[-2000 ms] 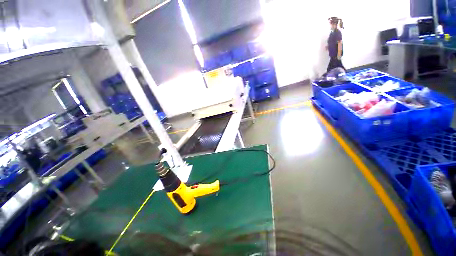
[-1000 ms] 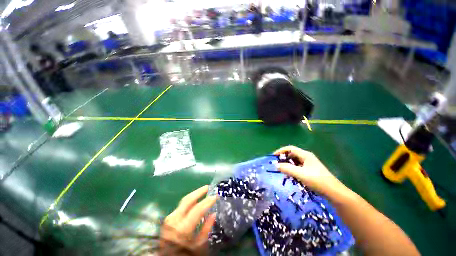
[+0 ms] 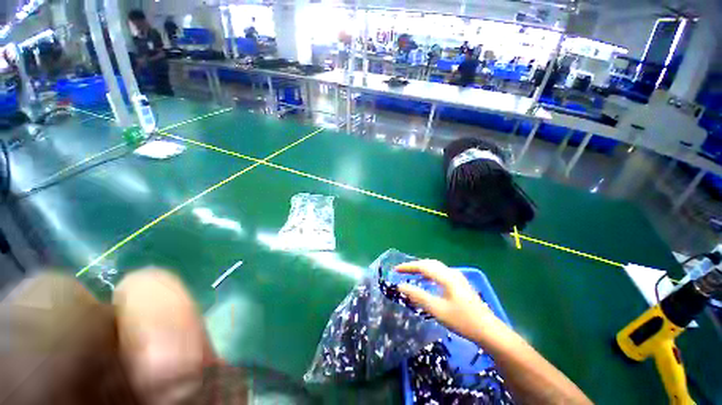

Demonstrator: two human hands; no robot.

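A clear poly bag point(image 3: 356, 336) with many small black-and-white parts stands tilted against the left side of the blue tray point(image 3: 495, 299). My right hand point(image 3: 447, 300) is at the bag's upper end, its fingers closed around the plastic near a dark clump of parts. Whether it also holds loose parts is hard to tell. Loose black-and-white parts point(image 3: 443, 380) lie heaped in the tray, partly behind the bag and my forearm. My left hand point(image 3: 103, 340) is large, blurred and cut off at the lower left, close to the camera, fingers apart, with nothing seen in it.
A flat clear bag point(image 3: 309, 223) and a thin white strip point(image 3: 227, 274) lie on the green bench. A black bundle point(image 3: 487, 190) is at the far side. A yellow heat gun point(image 3: 657, 336) stands at the right by white paper point(image 3: 647, 281). A person point(image 3: 149, 51) stands far left.
My left hand has left the bag and come up close to the camera. My right hand has moved from the tray's far edge to the bag's top. The view has shifted.
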